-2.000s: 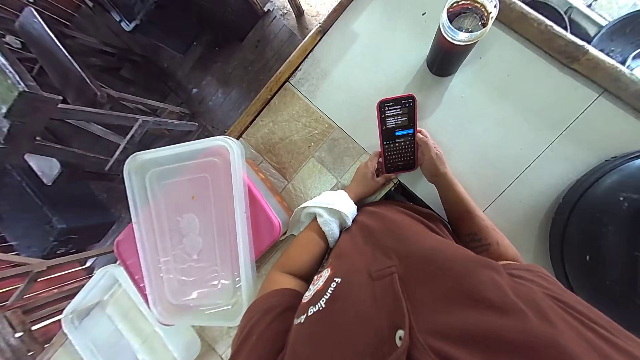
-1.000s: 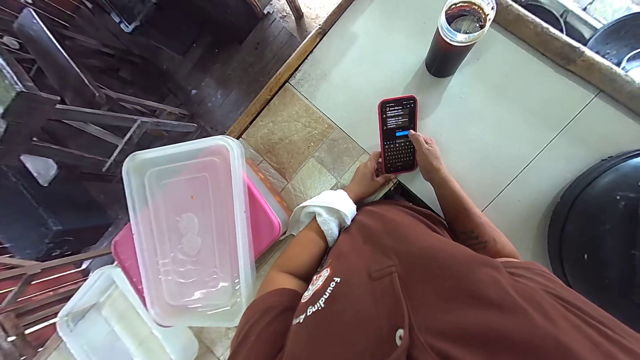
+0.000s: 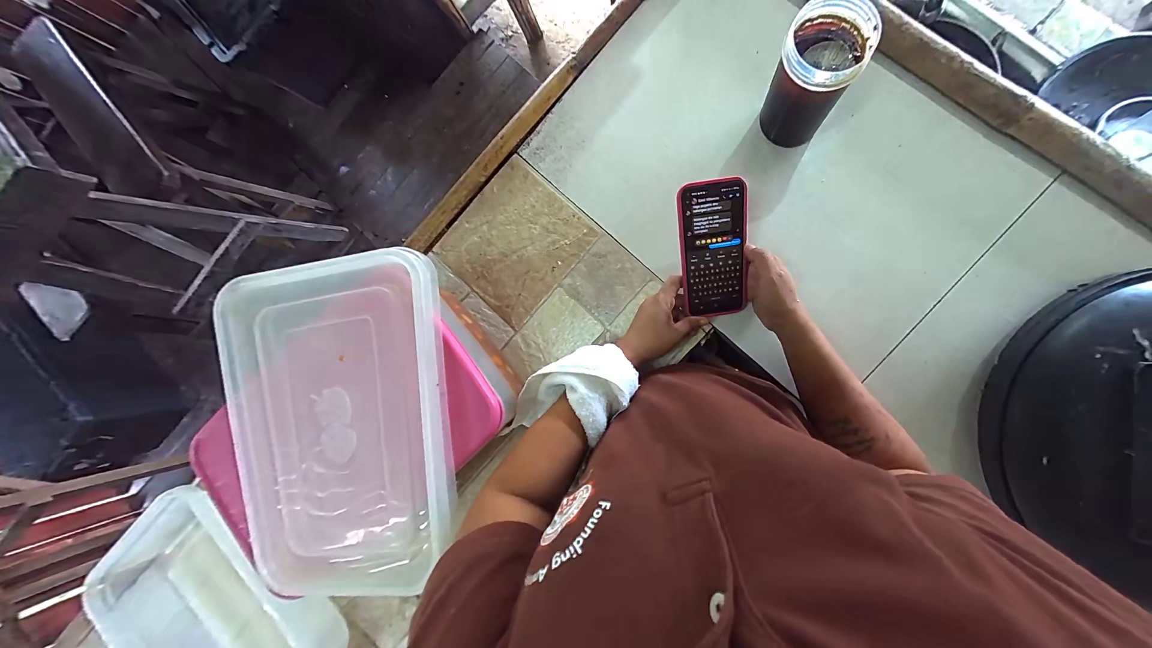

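Observation:
A smartphone in a red case (image 3: 714,247) stands upright in view between my hands, its lit screen showing a message thread and a keyboard. My left hand (image 3: 658,322) grips its lower left corner. Along the lower right edge, my right hand (image 3: 770,286) touches the case with its fingers partly hidden behind it. A white towel (image 3: 583,385) is wrapped around my left wrist. Beyond the phone, on the pale tiled counter (image 3: 909,180), stands a clear jar of dark liquid (image 3: 817,74).
Translucent plastic lids or containers (image 3: 337,423), with a pink one (image 3: 470,396) beneath, are stacked at the left. A black round lidded bin (image 3: 1075,432) stands at the right. A wooden edge (image 3: 504,153) borders the counter. Pans (image 3: 1102,81) lie beyond the far ledge.
My right thumb has moved off the phone's screen, where it was one second ago, to its right edge. A row of small icons now shows in the message thread.

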